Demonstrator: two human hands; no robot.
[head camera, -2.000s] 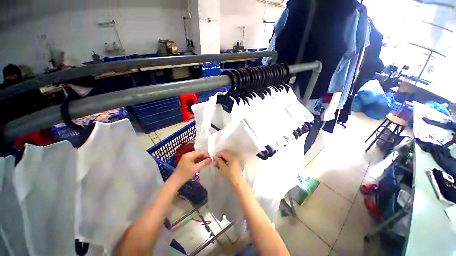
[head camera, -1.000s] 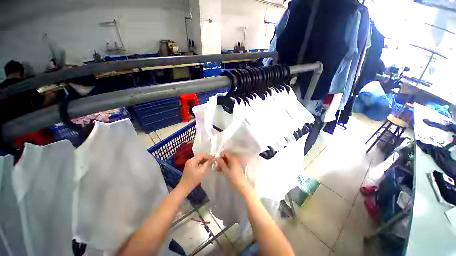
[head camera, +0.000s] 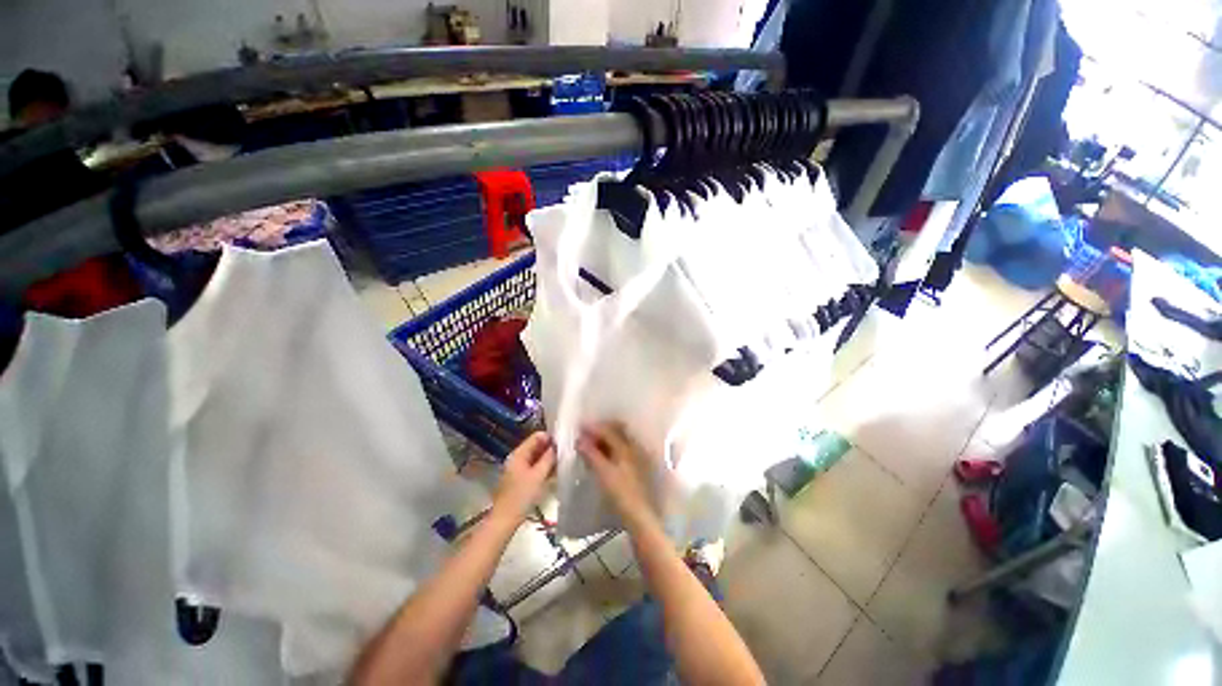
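A white sleeveless blouse hangs on a black hanger from the thick grey rail, at the near end of a bunch of white blouses. My left hand pinches the left side of its front placket low down. My right hand is on the cloth just right of the placket, its fingertips partly hidden. The placket edges lie together below the V neckline. Buttons are too small to make out.
More white blouses hang at the left. Beyond the rail are a blue crate with dark red cloth and a red stool. Dark garments hang at the back right. A pale worktable stands right. A person's head shows far left.
Both hands have moved down the placket from near the neckline and now sit slightly farther apart. The view has tilted down, so the rail appears higher and my legs show.
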